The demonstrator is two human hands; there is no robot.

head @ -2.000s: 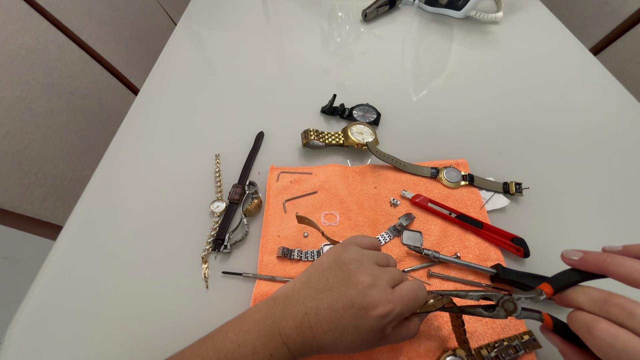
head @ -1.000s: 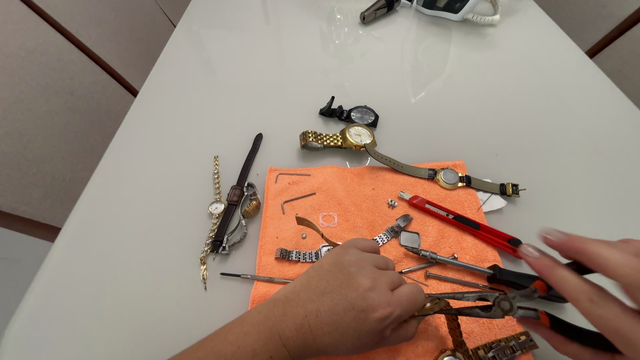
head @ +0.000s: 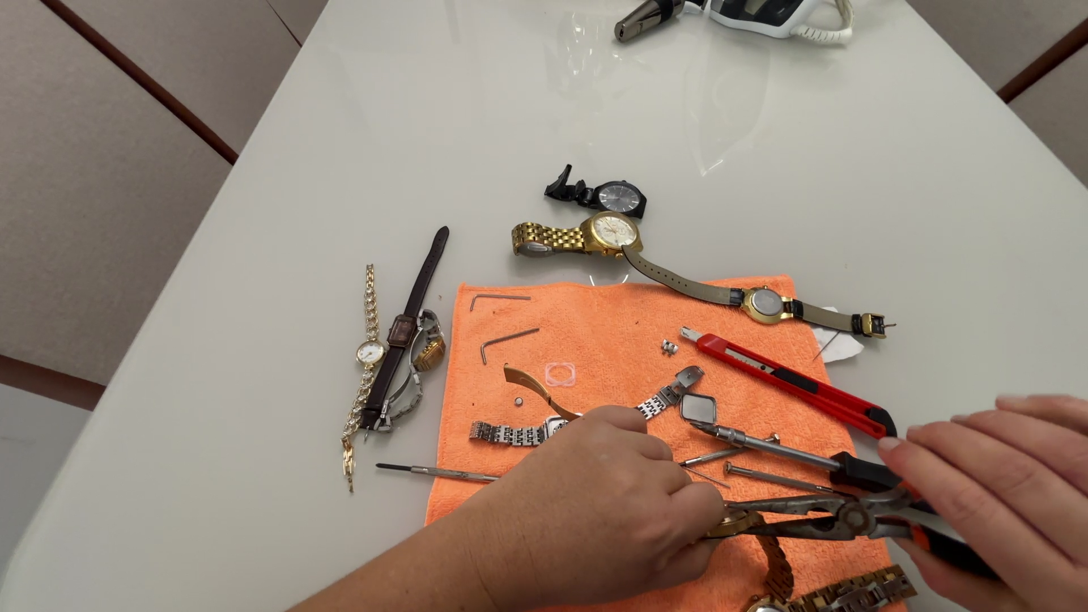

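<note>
My left hand [head: 603, 501] is closed on a gold-coloured watch part [head: 735, 524] over the orange cloth [head: 595, 331]; its fingers cover most of that part. On the right, my right hand [head: 1003, 484] holds long-nose pliers [head: 854, 517] by their black and orange handles. The plier jaws reach left to the gold part beside my left fingertips; whether they grip it cannot be told. Behind my left hand a silver link watch [head: 510, 433] lies partly hidden. A gold-tone bracelet watch [head: 858, 591] lies below the pliers.
Around the pliers lie a screwdriver [head: 790, 448], a red utility knife [head: 790, 380] and a square watch case back [head: 699, 409]. Hex keys [head: 510, 334] are on the cloth. Further watches lie left [head: 370, 352] and behind [head: 614, 231]. A white corded appliance [head: 765, 15] stands at the far edge.
My right hand's fingers lifted off the plier handles a second ago and have since come down around them. My left hand has stayed in place.
</note>
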